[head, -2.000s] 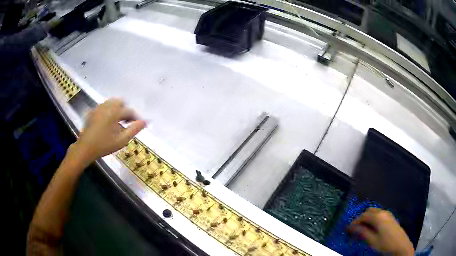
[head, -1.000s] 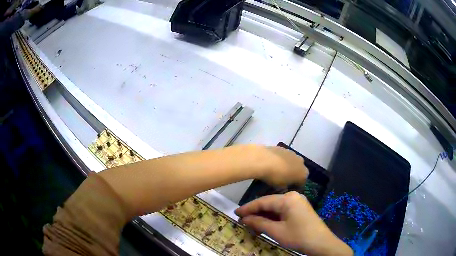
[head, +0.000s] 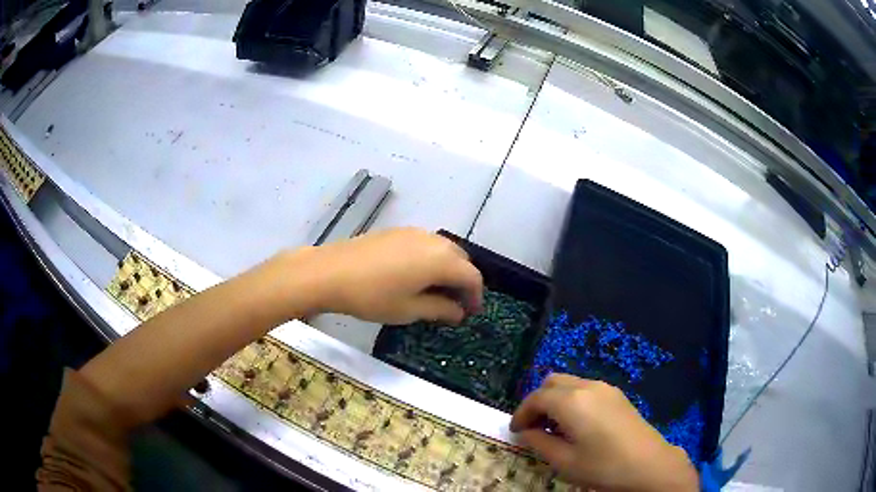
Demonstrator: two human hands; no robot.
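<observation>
My left hand (head: 413, 279) reaches over the small black bin (head: 386, 357), its bent fingertips at the green components (head: 461, 351). Whether it grips any is hidden. My right hand (head: 600, 432) is over the rail and the near end of the large black tray (head: 653, 231), beside the blue components (head: 605, 341). Its thumb and forefinger are close together, with a tiny dark spot between them; I cannot tell if it is a part. The tan circuit board panel (head: 331, 408) runs along the near edge, partly hidden by my left forearm.
A pale conveyor rail (head: 413, 387) borders the boards. Another panel (head: 17, 165) lies at the far left. A slotted metal bar (head: 355, 205) lies behind my left forearm. A black open bin (head: 298, 34) stands at the back. A thin blue cord (head: 790, 360) trails right from my right wrist strap.
The view has shifted right. My left hand has moved from above the boards to the green bin. My right hand has moved from the blue parts to the rail edge.
</observation>
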